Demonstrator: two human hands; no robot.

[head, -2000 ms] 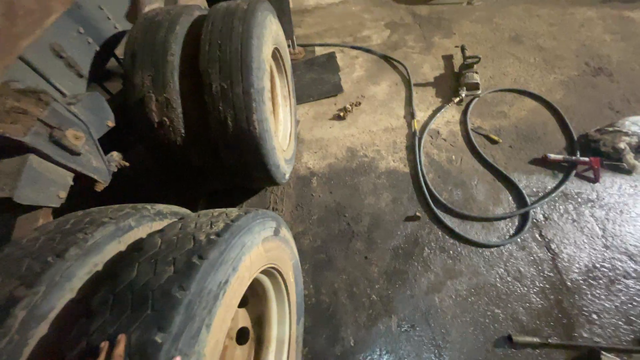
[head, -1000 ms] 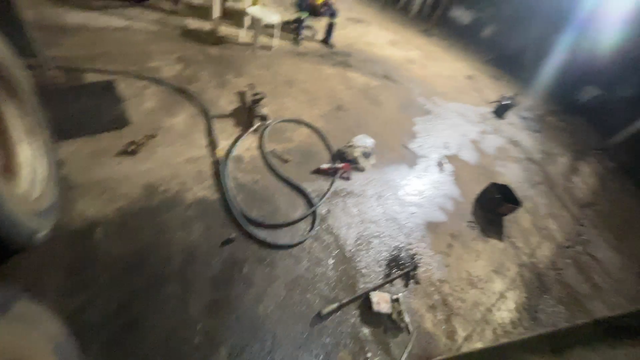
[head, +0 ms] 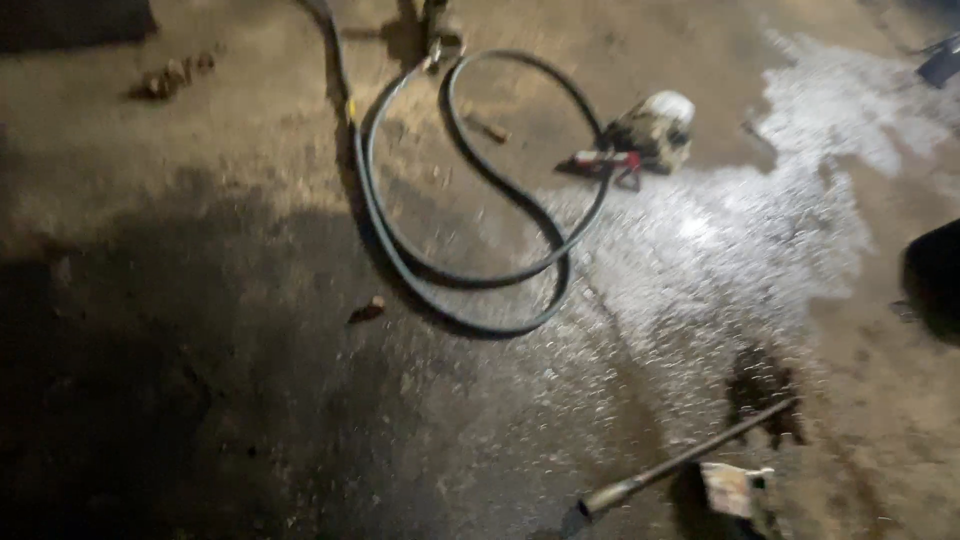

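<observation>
Neither of my hands shows in the head view now. A dark air hose [head: 480, 283] lies in loops on the concrete floor. Its end meets an air tool [head: 442, 37], probably an impact wrench, cut off by the top edge. Right of the loops, a red-handled tool with a pale barrel [head: 600, 159] lies against a dirty bundle of cloth or plastic [head: 652, 131]. A long metal bar or pipe [head: 690, 455] rests slantwise at the lower right. The picture is somewhat blurred.
Small lumps, perhaps wheel nuts [head: 172, 79], lie at the upper left below a dark flat mat [head: 75, 22]. A wet, shiny patch [head: 697, 232] spreads over the floor at the right. A black container [head: 936, 281] stands at the right edge, and a pale block or box [head: 727, 489] sits beside the bar.
The view has swung right, away from the truck tyres, then closer over the hose. The fingers seen on a tyre two seconds ago are out of view.
</observation>
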